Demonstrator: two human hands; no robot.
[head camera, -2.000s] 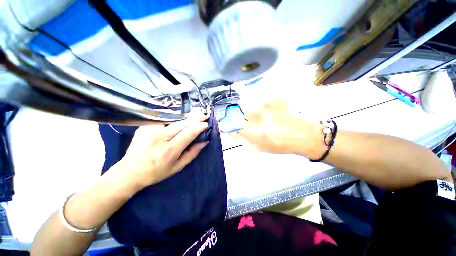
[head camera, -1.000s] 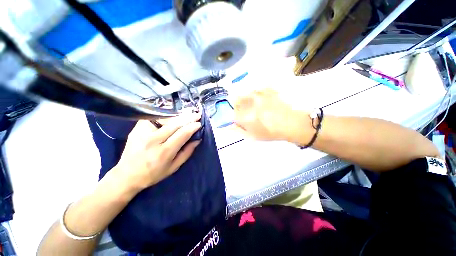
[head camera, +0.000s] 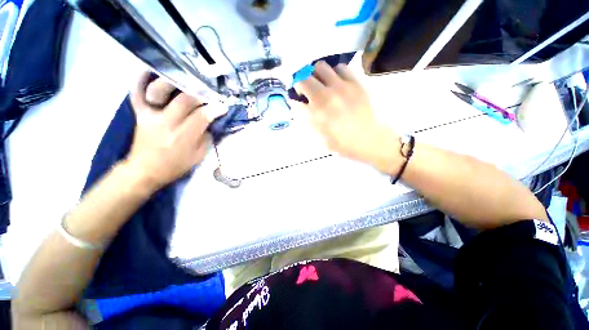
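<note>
The navy panel [head camera: 143, 222] runs from the presser foot [head camera: 242, 97] to the left, under my left arm, and hangs over the table's front edge. My left hand [head camera: 169, 129] is left of the presser foot, with thumb and fingers curled on the cloth. My right hand [head camera: 342, 113] is right of and behind the needle area, its bent fingers on dark cloth that shows around the fingertips; their exact hold is partly hidden. The pale blue edge guide [head camera: 276, 106] lies between the hands. The needle tip is too small to make out.
The white machine table [head camera: 290, 193] has a measuring tape [head camera: 323, 236] along its front edge. Pink and blue pens [head camera: 487, 108] lie at the right. The framed phone [head camera: 420, 38] is at the upper right. Dark folded pieces [head camera: 39, 51] are at the far left. A blue basket [head camera: 161, 303] is below.
The panel has shifted left and back, baring the table in front of the needle. My left hand has moved left and back. My right hand has reached farther back beside the machine. The view has shifted.
</note>
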